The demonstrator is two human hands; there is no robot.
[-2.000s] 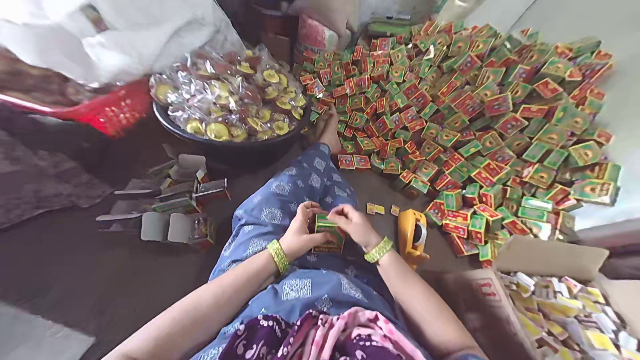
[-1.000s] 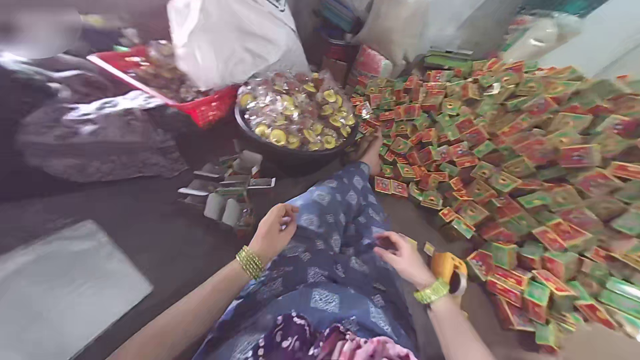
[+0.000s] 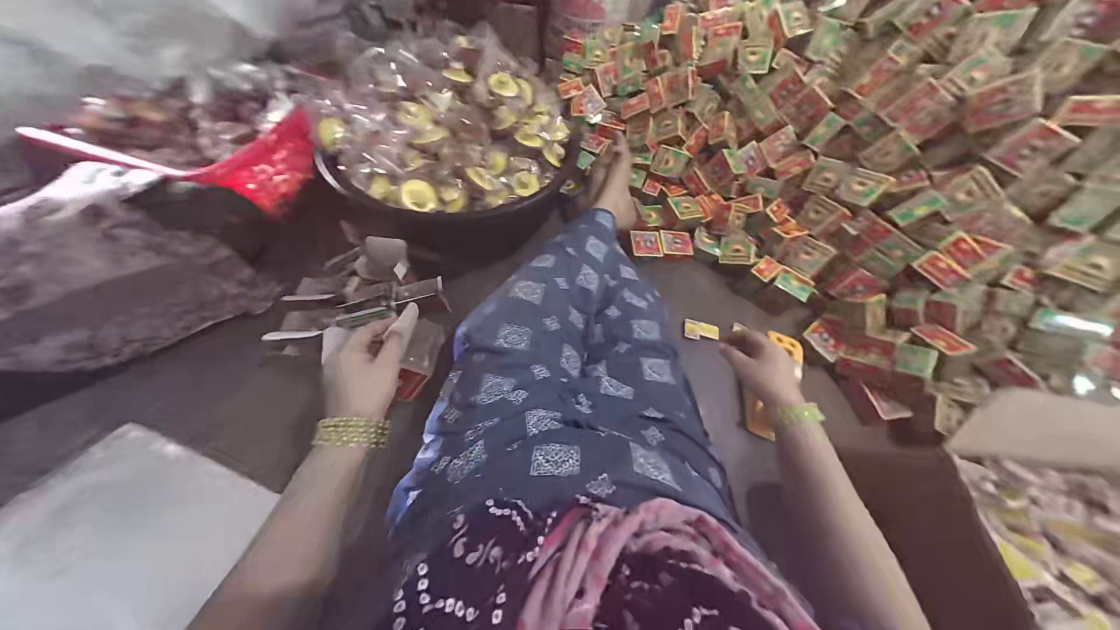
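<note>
My left hand (image 3: 366,363) reaches into a small group of open cardboard cartons (image 3: 385,258) left of my leg, its fingers at a pale flap; whether it grips the flap is unclear. On the right, my right hand (image 3: 759,366) is beside an orange tape dispenser (image 3: 758,416), partly covering it. Its fingertips are close to small yellow-and-white pieces (image 3: 701,330) on the floor; blur hides whether it holds one. A large heap of small red and green printed boxes (image 3: 822,166) spreads beyond it.
A dark round tub (image 3: 455,223) holds plastic-wrapped packets with yellow discs. Left of it is a red plastic basket (image 3: 262,171). A pale flat sheet (image 3: 131,534) lies at lower left, and an open cardboard carton (image 3: 1032,429) with small pieces stands at lower right. My outstretched leg (image 3: 569,350) lies between my hands.
Two seconds ago both hands were on a small green box over my lap; one second ago they were apart without it. Now my left hand is at the open cartons and my right beside the dispenser.
</note>
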